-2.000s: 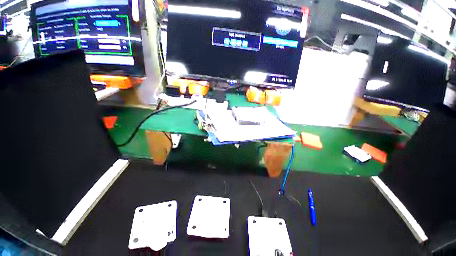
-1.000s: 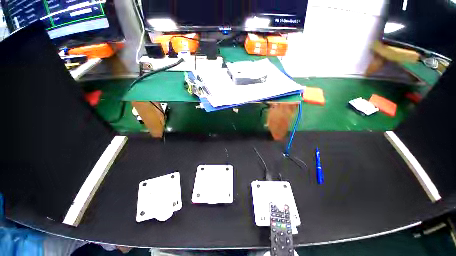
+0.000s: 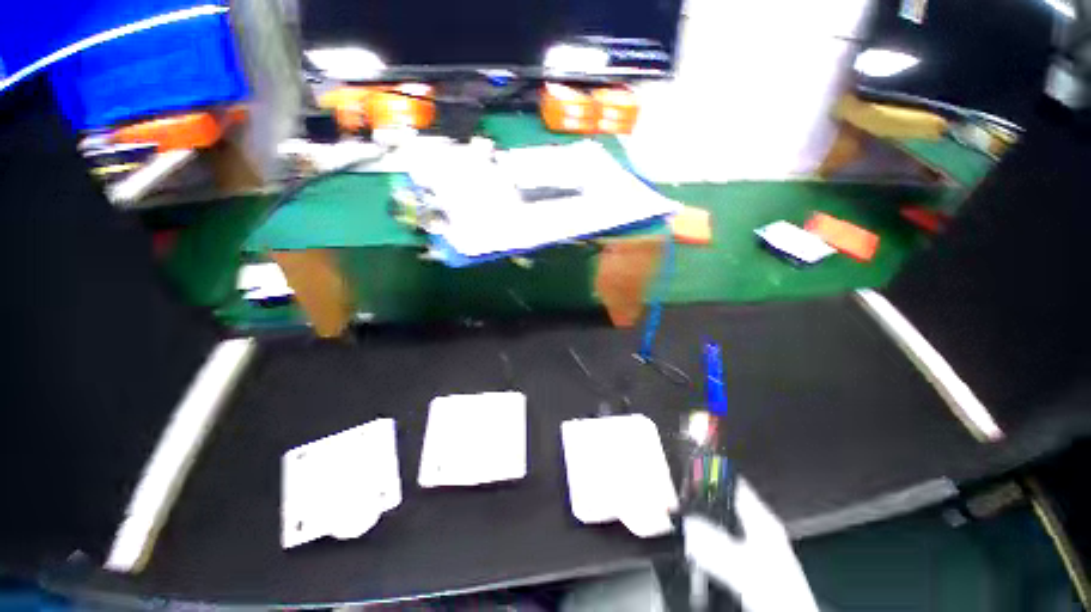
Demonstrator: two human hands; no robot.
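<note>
Three flat white square units lie in a row on the black surface: a left one (image 3: 341,482), a middle one (image 3: 474,439) and a right one (image 3: 616,469). The left and right ones have a rounded piece at the lower edge. My right hand (image 3: 748,550), in a white glove and blurred, is shut on the black remote control (image 3: 706,484) just right of the right unit. The remote's top end is near the blue marker (image 3: 714,377). My left hand is not in view.
White edge strips stand at left (image 3: 180,454) and right (image 3: 931,362). Behind, a raised green shelf (image 3: 329,218) bears a blue clipboard with papers (image 3: 562,209). A blue cable (image 3: 656,313) hangs from it. Orange pads and a small flat device (image 3: 794,243) lie at the back right.
The remote has moved from over the right unit to its right side, and my right hand has come into view around it. The camera view has shifted. The left monitor now shows plain blue.
</note>
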